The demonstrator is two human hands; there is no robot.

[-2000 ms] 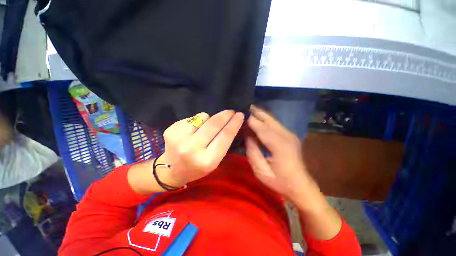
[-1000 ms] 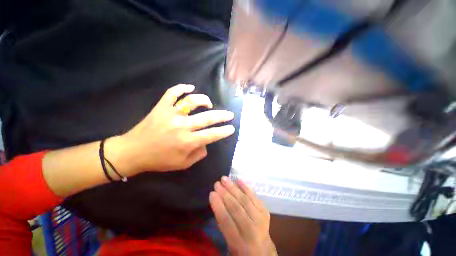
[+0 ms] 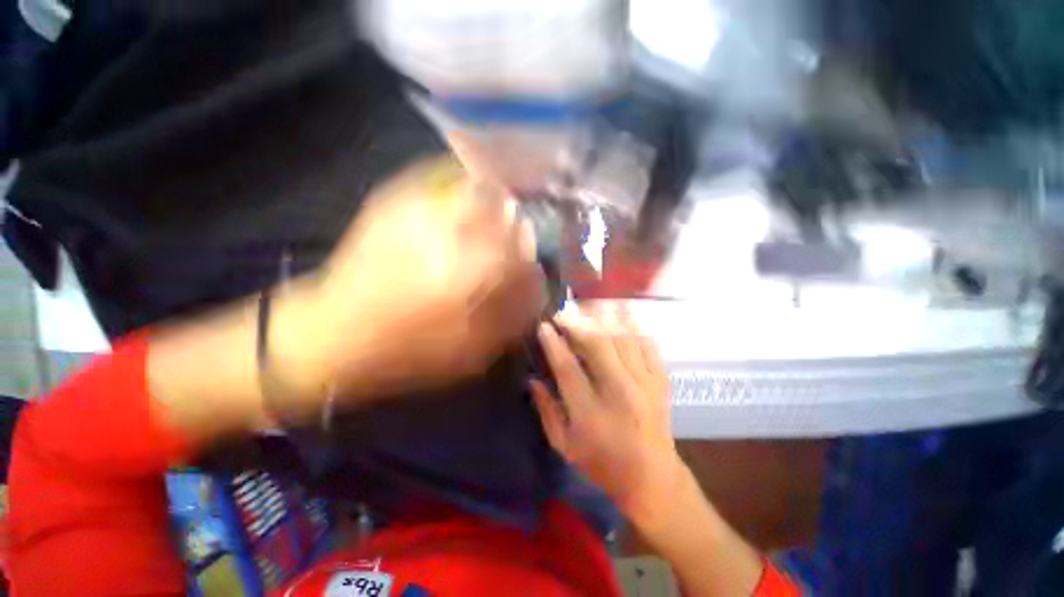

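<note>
Large dark cloth (image 3: 222,152) lies over the left of the table and hangs over my lap. The white sewing machine head with a blue stripe (image 3: 502,58) stands just beyond my hands; its needle area is blurred. My left hand (image 3: 432,274) is blurred and on the cloth, fingers bent near the cloth's right edge; whether it pinches the cloth cannot be told. My right hand (image 3: 607,385) is at the cloth's right edge, below the needle area, with fingertips on the edge and bed.
The white table front edge with a printed ruler (image 3: 712,391) runs to the right. A blue crate (image 3: 251,513) with a colourful packet is at lower left by my lap. Dark blurred parts (image 3: 817,187) stand on the table at upper right. Blue-black cloth hangs below the table at right.
From holding the edge over my lap, both hands moved to the cloth on the machine table. Since one second ago, my right hand has moved up towards the needle and the view has shifted.
</note>
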